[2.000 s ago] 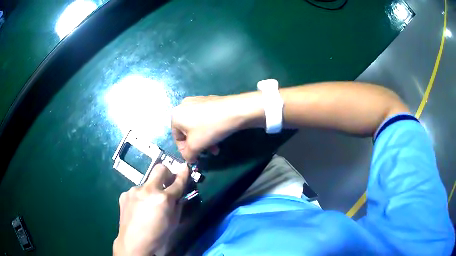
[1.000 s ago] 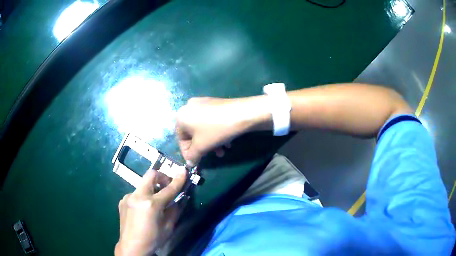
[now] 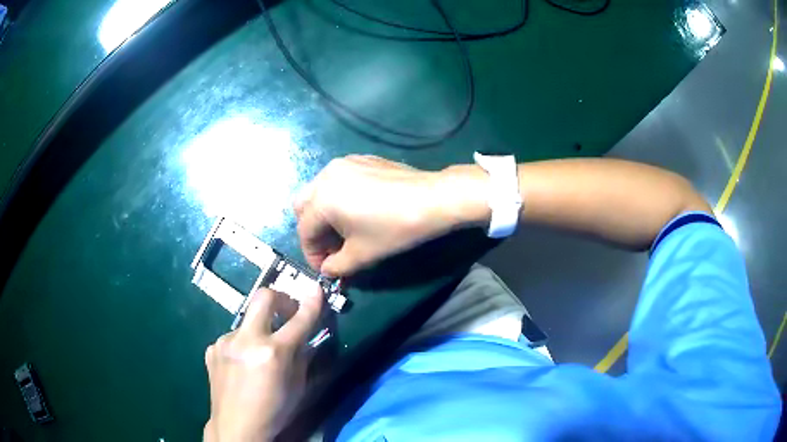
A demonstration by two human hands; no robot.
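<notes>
A light grey housing [image 3: 238, 226] lies on the green table, with a large open window at its upper left end. Its slotted end points to the lower right, where a small pale block [image 3: 337, 301] and thin leads [image 3: 319, 337] stick out. My left hand [image 3: 263, 354] grips the housing by its slotted section with thumb and finger. My right hand [image 3: 371, 211] is above that end, its fingertips pinched at the small parts on the housing's upper edge. What sits between the right fingertips is too small to tell.
Black cable [image 3: 470, 82] lies in loose loops on the green table [image 3: 552, 112] beyond my right hand. A small dark-and-grey unit [image 3: 33, 394] lies at the far left. A raised dark divider [image 3: 103, 108] curves along the upper left. Grey floor with a yellow line is at the right.
Loops of black cable have appeared on the table at the top. My right wrist has shifted slightly right. The housing and my left hand are nearly where they were.
</notes>
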